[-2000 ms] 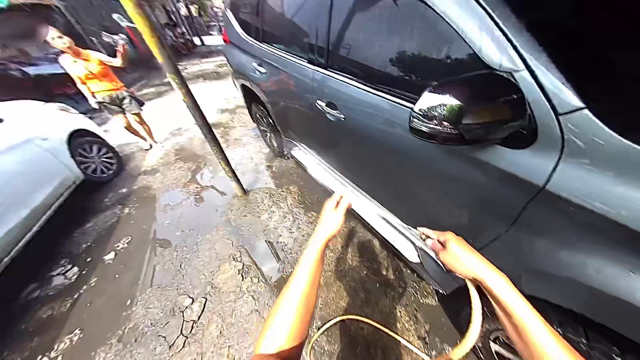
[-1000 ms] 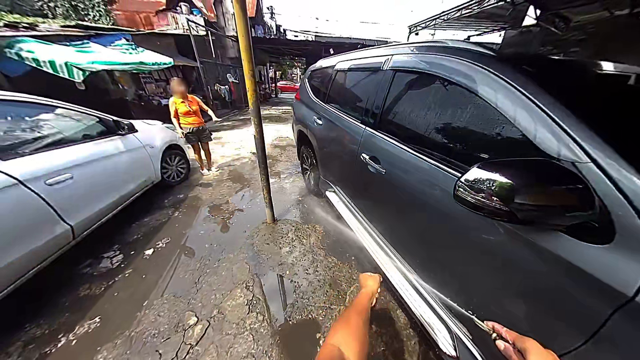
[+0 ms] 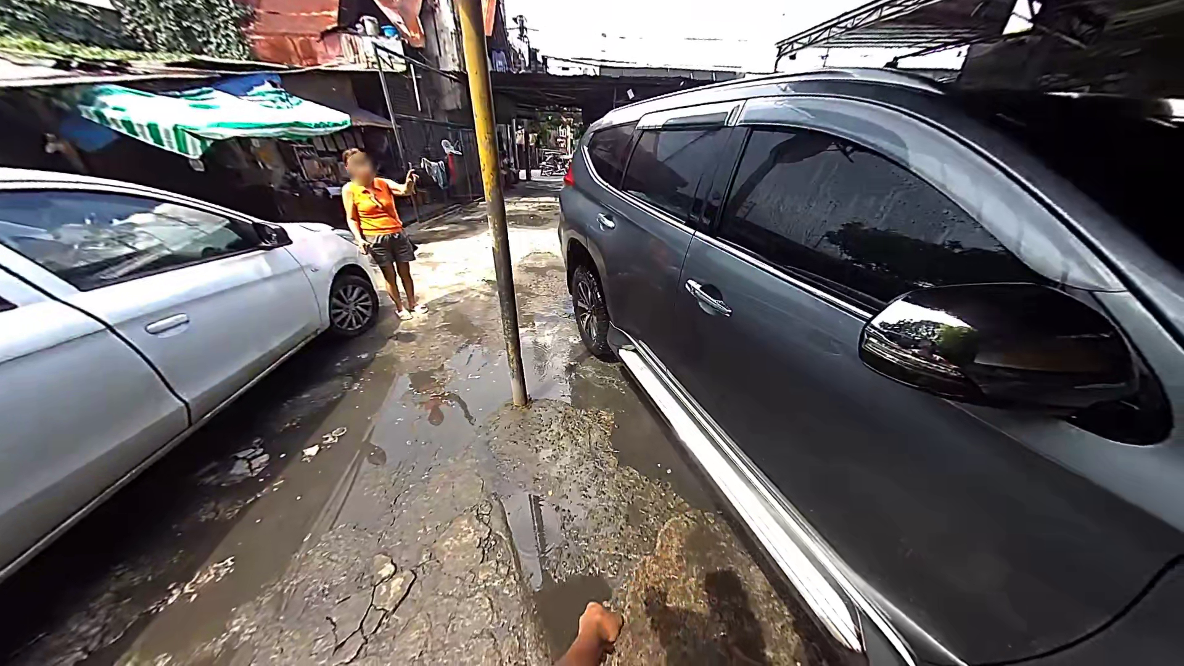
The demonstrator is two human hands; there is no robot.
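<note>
My left hand [image 3: 599,625] shows at the bottom edge, low over the wet ground, with its fingers curled; nothing can be seen in it. To its right runs the silver running board [image 3: 740,481] of a dark grey SUV [image 3: 795,398]. The SUV's black side mirror [image 3: 999,347] juts out at the right, and drops of water sit on its front window [image 3: 860,213]. My right hand is out of view, and so is the hose.
A yellow metal pole [image 3: 495,185] rises from broken, puddled ground [image 3: 416,518]. A white car [image 3: 194,314] stands at the left. Beyond it a person in an orange top [image 3: 377,211] stands near a green and white striped awning [image 3: 213,113].
My right hand, which held a hose beside the SUV, has left the view. The water spray along its side is gone. My left hand sits lower in view. The person beyond has raised an arm.
</note>
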